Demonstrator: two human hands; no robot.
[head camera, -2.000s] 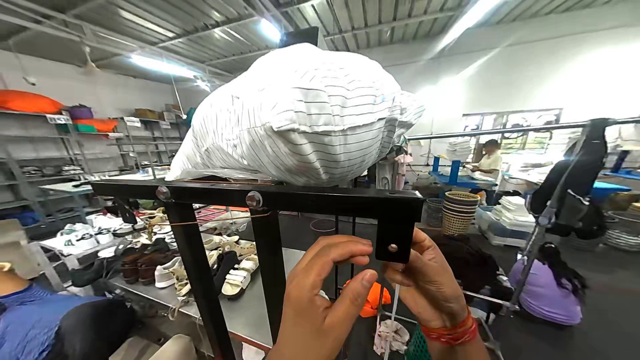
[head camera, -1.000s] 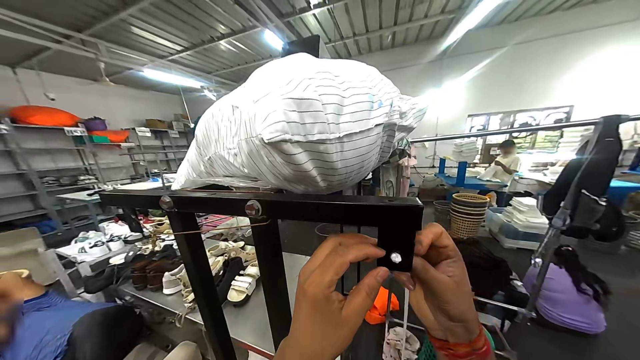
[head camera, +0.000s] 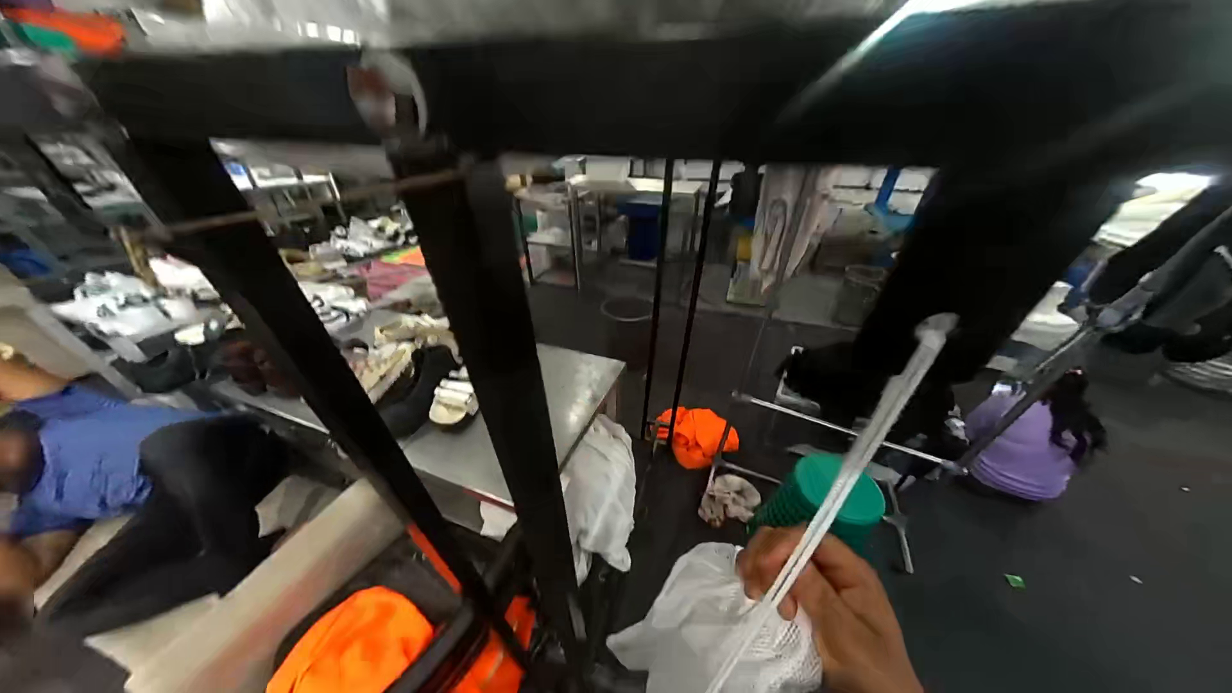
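My right hand (head camera: 828, 602) is at the lower right, its fingers curled at a doubled white cord (head camera: 847, 472) and close against the top of a white mesh bag (head camera: 731, 626). From a hole near the lower end of a black metal frame's short upright (head camera: 938, 250), the cord slants down to the left across the fingers. Whether the fingers also pinch the bag is hard to tell. The black frame's thick top bar (head camera: 674, 91) spans the upper view, with a blurred bolt (head camera: 387, 91) on it. My left hand is out of view.
Left of the frame, a metal table (head camera: 577, 380) bears shoes. A person in blue (head camera: 106, 462) is at the far left; another in purple (head camera: 1020, 438) sits at the right. Orange cloth (head camera: 361, 640), a green basket (head camera: 837, 491) and metal rails (head camera: 847, 428) lie lower down.
Both hands were at the upright's hole; now my right hand is lower, at the cord and mesh bag, and my left hand has left the view. The view has tilted down and come closer.
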